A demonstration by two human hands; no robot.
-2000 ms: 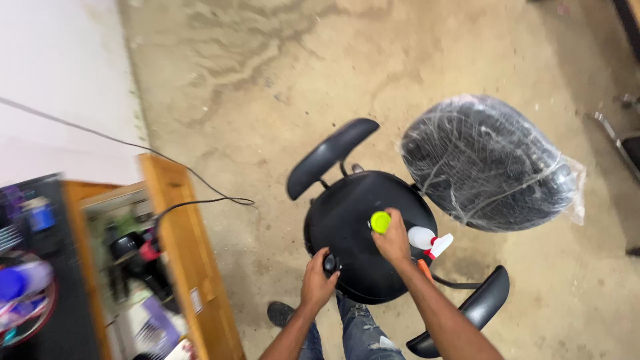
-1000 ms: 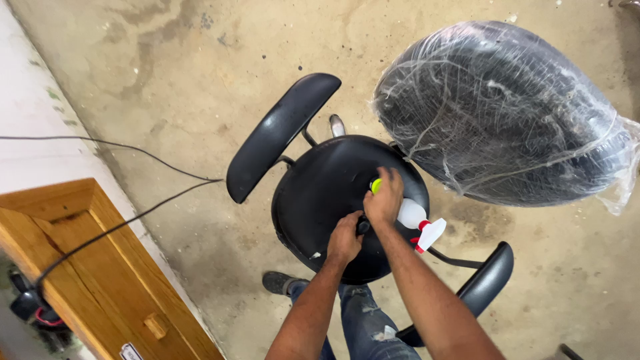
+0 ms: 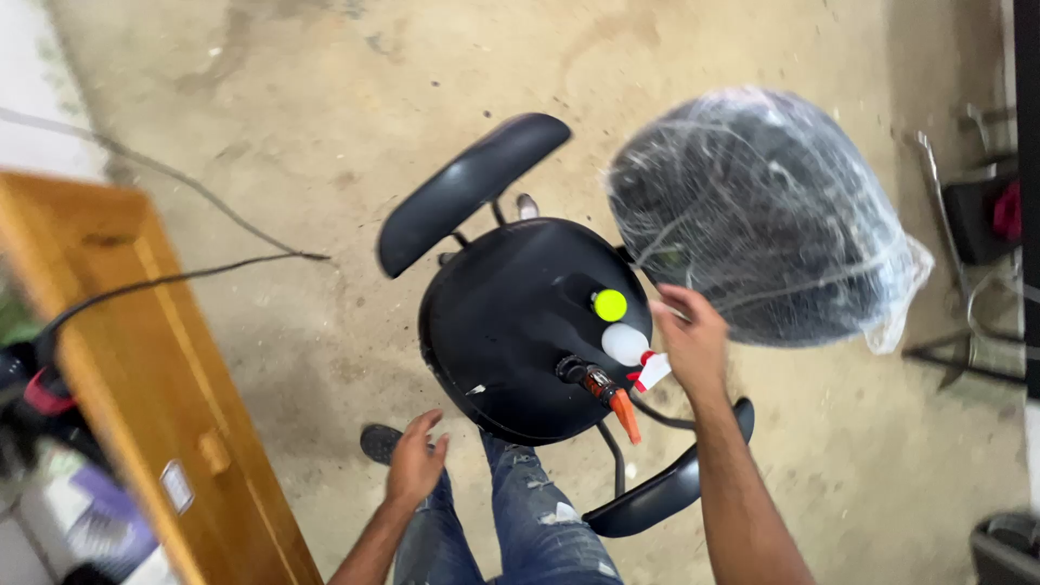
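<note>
On the black seat of a chair (image 3: 504, 317) stand a container with a lime-green cap (image 3: 609, 305), a white spray bottle with a red and white trigger head (image 3: 626, 344) and a dark bottle with an orange nozzle (image 3: 600, 382). My right hand (image 3: 691, 333) is empty beside the seat's right edge, close to the green cap and the white spray bottle, its fingers parted. Below the seat's lower left edge, my left hand (image 3: 418, 459) hangs over the floor, holding nothing, fingers apart.
The plastic-wrapped backrest (image 3: 756, 219) lies beyond the seat's right side. Armrests (image 3: 479, 191) flank the seat. A wooden cabinet door (image 3: 154, 366) stands at left, with a black cable (image 3: 179, 276) across it and the floor. Metal-framed furniture (image 3: 967, 227) is at far right.
Both hands have come away from the seat: the right from the green-capped container, the left from the seat's lower part. The dark bottle with the orange nozzle now shows plainly.
</note>
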